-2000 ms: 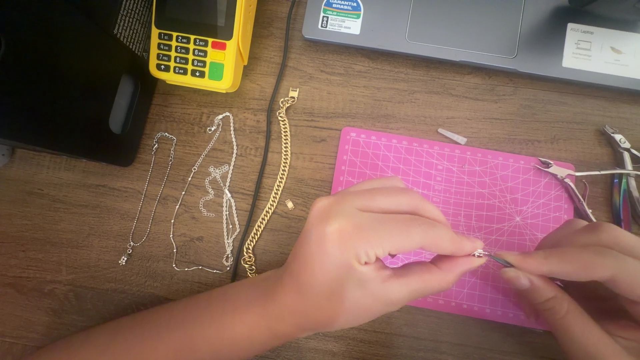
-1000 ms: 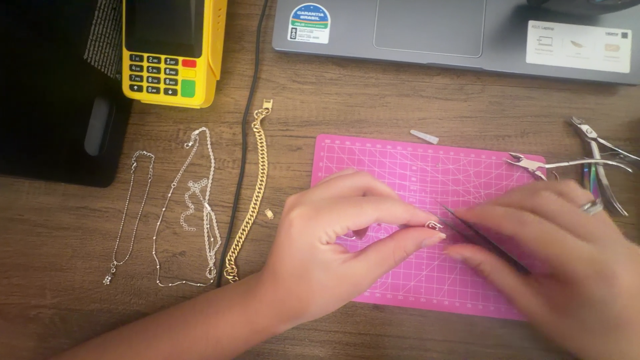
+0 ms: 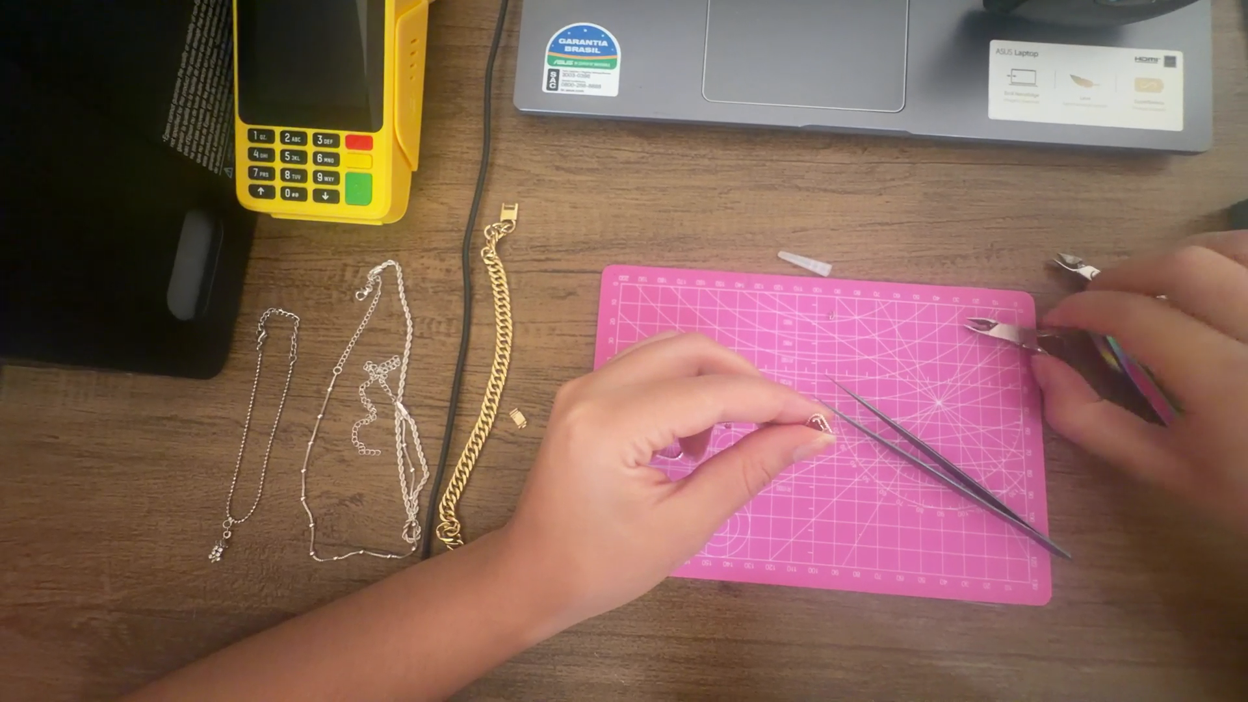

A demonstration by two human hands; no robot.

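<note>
My left hand point(image 3: 673, 448) pinches a small metal jewelry piece point(image 3: 819, 423) between thumb and forefinger, above a pink cutting mat point(image 3: 780, 536). Black tweezers point(image 3: 960, 473) lie slantwise on the mat, their tips close to those fingers. At the right, my right hand point(image 3: 1160, 380) has its thumb and fingers around the head end of steel pliers or cutters point(image 3: 1009, 333), whose jaws rest over the mat's edge; whether the grasp is firm cannot be told. Another pair of pliers point(image 3: 1075, 265) lies behind that hand, mostly hidden. A tiny object point(image 3: 832, 317) sits on the mat.
Silver chains point(image 3: 400, 390), a silver necklace with a pendant point(image 3: 258, 419), a gold curb chain point(image 3: 502, 331) and a small gold clasp piece point(image 3: 518, 418) lie left. A black cable point(image 3: 473, 244), yellow card terminal point(image 3: 395, 185), black case point(image 3: 117, 322), laptop point(image 3: 663, 88) and small translucent tube point(image 3: 804, 263) are around.
My right hand has let go of the tweezers, which now lie on the mat, and has moved right to the pliers. My left hand still pinches the small piece.
</note>
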